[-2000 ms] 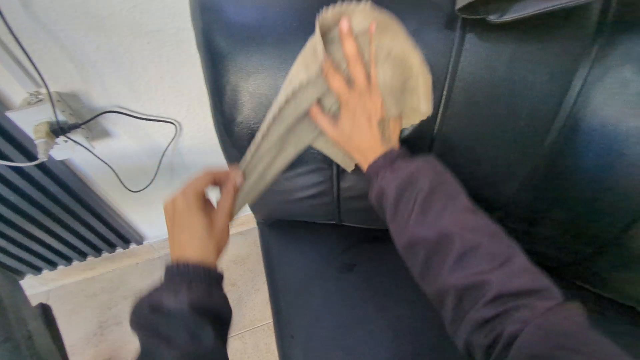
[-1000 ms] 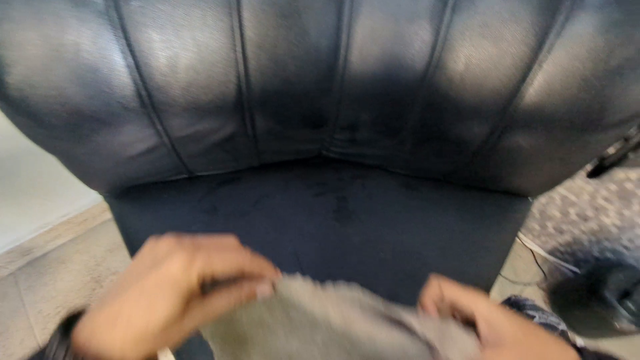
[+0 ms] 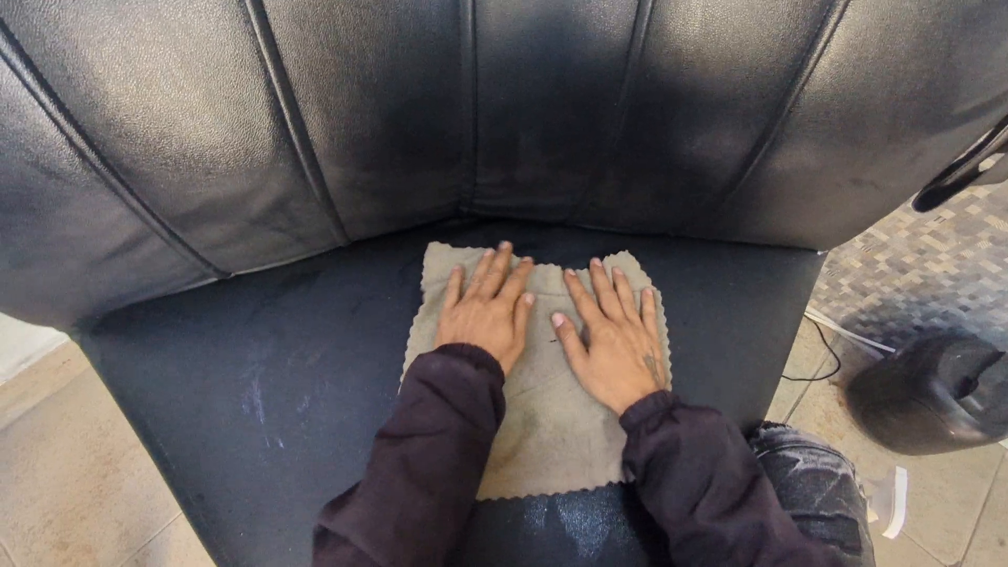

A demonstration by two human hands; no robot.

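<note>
A beige cloth (image 3: 551,441) with zigzag-cut edges lies spread on the black seat (image 3: 236,402) of an upholstered bench. My left hand (image 3: 484,315) presses flat on the upper left part of the cloth, fingers spread. On its upper right part rests my right hand (image 3: 614,342), palm down, fingers also apart. Both sets of fingertips point toward the backrest (image 3: 543,110), which is black, leather-like and has vertical seams. Whitish marks show on the seat left of the cloth and below its near edge.
To the right, a dark rounded plastic object (image 3: 929,394) stands on the tiled floor (image 3: 79,465), near a thin black cable and white strips. My knee in dark jeans (image 3: 819,488) is against the seat's right side. A mosaic-patterned surface (image 3: 921,260) lies behind.
The view has swung from the backrest and wall socket to the seat. The cloth, held up against the backrest and later between both hands, now lies flat on the seat under my open hands.
</note>
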